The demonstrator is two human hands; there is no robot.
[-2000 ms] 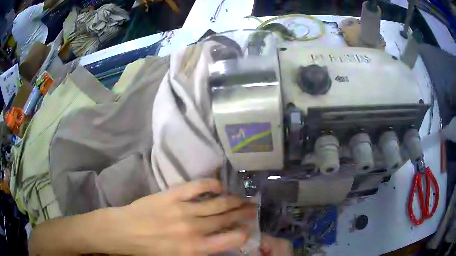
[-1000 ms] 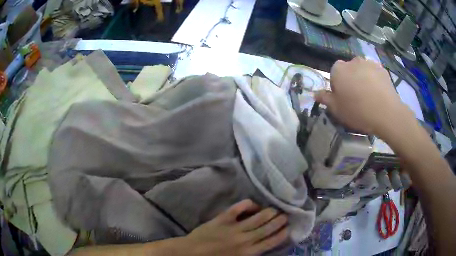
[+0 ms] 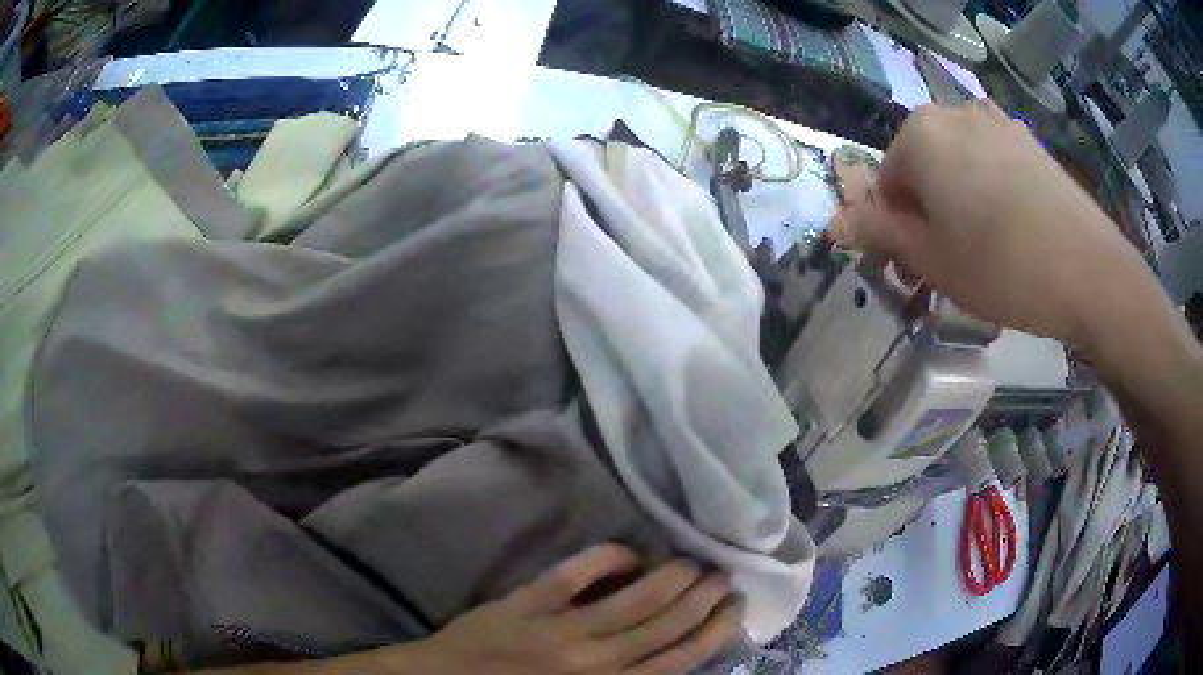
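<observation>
A large grey-brown fabric panel (image 3: 356,343) lies bunched left of the cream overlock machine (image 3: 897,402). A white fabric piece (image 3: 673,356) lies folded along its right side, next to the machine. My left hand (image 3: 614,613) rests on the lower edge of the cloth, fingers spread and pressed down on it, palm down. My right hand (image 3: 943,211) is raised over the back of the machine with its fingers bent; its fingertips are near small metal parts there. Whether it grips something cannot be told. The needle area is hidden.
Pale green pieces (image 3: 92,211) are stacked at the left. Red-handled scissors (image 3: 988,541) lie on the white table (image 3: 924,580) right of the machine, near a dark round knob (image 3: 877,591). Thread cones (image 3: 1036,46) stand at the back right. Narrow fabric strips (image 3: 1088,528) hang at the right.
My right hand has come up from the needle area to behind the machine. My left hand now lies on the cloth's lower edge. The view has shifted, showing more of the cloth.
</observation>
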